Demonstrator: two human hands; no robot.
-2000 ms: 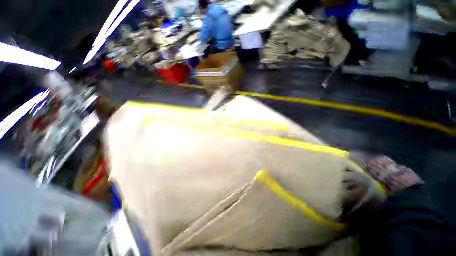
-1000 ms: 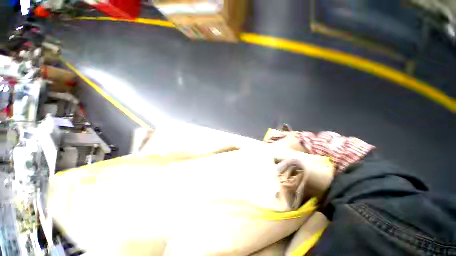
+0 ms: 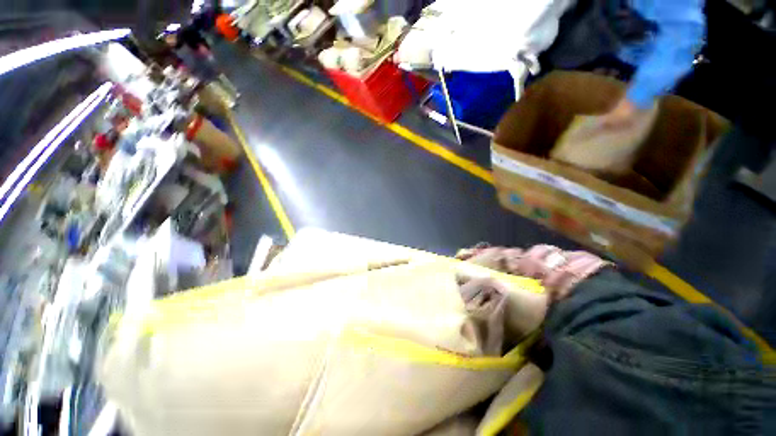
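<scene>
A beige fabric bag body (image 3: 255, 358) with yellow bound edges fills the lower middle, folded and partly overexposed. My right arm enters from the lower right in a dark sleeve with a red-and-white checked cuff. My right hand (image 3: 483, 305) is blurred and partly covered by the cloth; its fingers appear bunched on the fabric near the cuff. My left hand is not in view.
A cardboard carton (image 3: 587, 192) stands at the upper right, with a person's blue sleeve and hand reaching into it. A red bin (image 3: 374, 89) and a blue bin (image 3: 481, 95) stand beyond the yellow-lined aisle (image 3: 340, 170). Blurred workstations (image 3: 128, 204) line the left.
The view has swung over the aisle, then lifted, bringing the carton and bins into view. The bag body has shifted lower with my right arm still at its right side.
</scene>
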